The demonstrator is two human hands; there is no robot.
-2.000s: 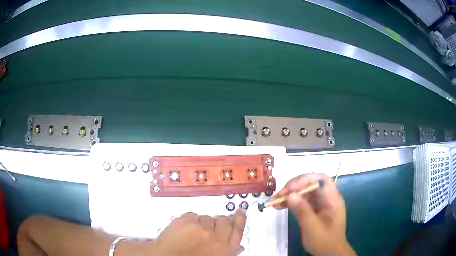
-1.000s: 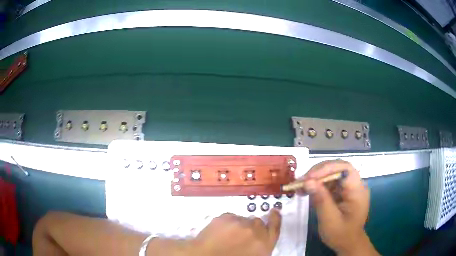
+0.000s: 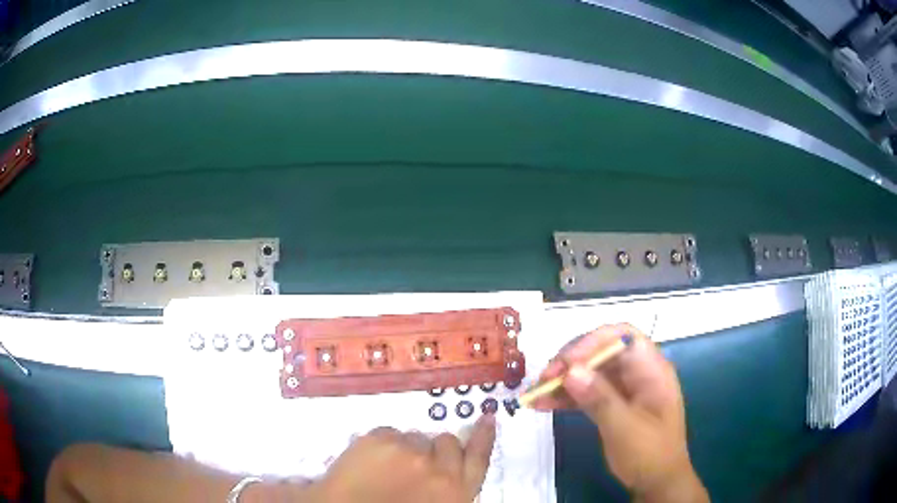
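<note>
The red fixture (image 3: 401,381) lies slightly tilted on the white tray (image 3: 226,418), with four seats in a row. Small round components (image 3: 438,412) sit in rows just below its right part; more stand in a row left of it. My right hand (image 3: 629,408) holds a thin yellow pen-like tool (image 3: 580,373), its dark tip at the right end of the lower row. My left hand (image 3: 418,467) lies low on the tray, its index fingertip touching a component beside the tool tip. Whether the left hand holds anything is hidden; a pale crumpled strip shows right of it.
Grey fixtures (image 3: 187,287) with brass-coloured seats lie on the green belt (image 3: 413,211) beyond the tray, left and right. Another red fixture (image 3: 14,157) is at the far left. A stack of white trays (image 3: 844,354) stands at right. A thin stick (image 3: 15,360) lies at left.
The tool tip moved from the fixture's right seat back down to the component row. The red fixture now sits slightly tilted. The grey fixtures on the belt have shifted rightward relative to the tray.
</note>
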